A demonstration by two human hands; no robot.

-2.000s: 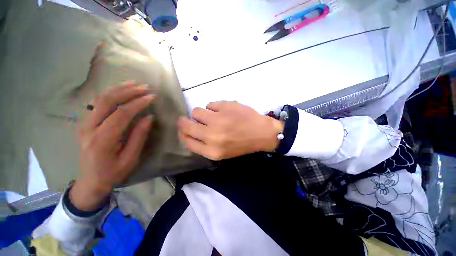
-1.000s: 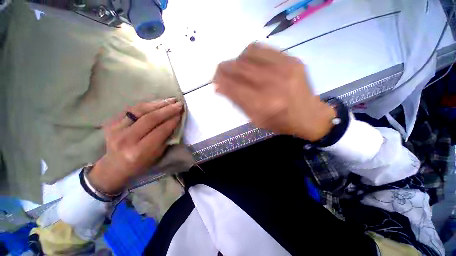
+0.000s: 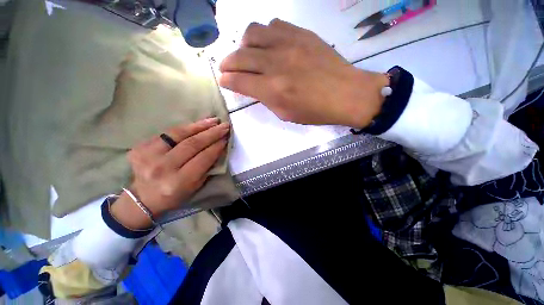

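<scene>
A khaki fabric panel (image 3: 77, 101) lies across the left of the table, its upper right edge in bright light by the machine's needle area. My left hand (image 3: 179, 161) presses flat on the panel near its right edge, fingers together; the thumb is hidden. My right hand (image 3: 292, 74) is above the white bed, fingers curled and fingertips beside the panel's right edge. Whether they pinch anything is too unclear to tell. The blue-grey cylinder (image 3: 197, 27) hangs above my right fingertips. The presser foot area is washed out by glare.
Thread snips (image 3: 396, 16) with blue and pink handles lie at the upper right. A measuring scale (image 3: 298, 170) runs along the table's front edge. Thin white plastic (image 3: 507, 53) hangs at the right. Plaid fabric (image 3: 399, 199) and blue material (image 3: 152, 274) are below the table edge.
My left hand moved from mid-panel to its right edge and flattened. My right hand rose off the lower edge, swung right, then came back left to beside the panel near the cylinder.
</scene>
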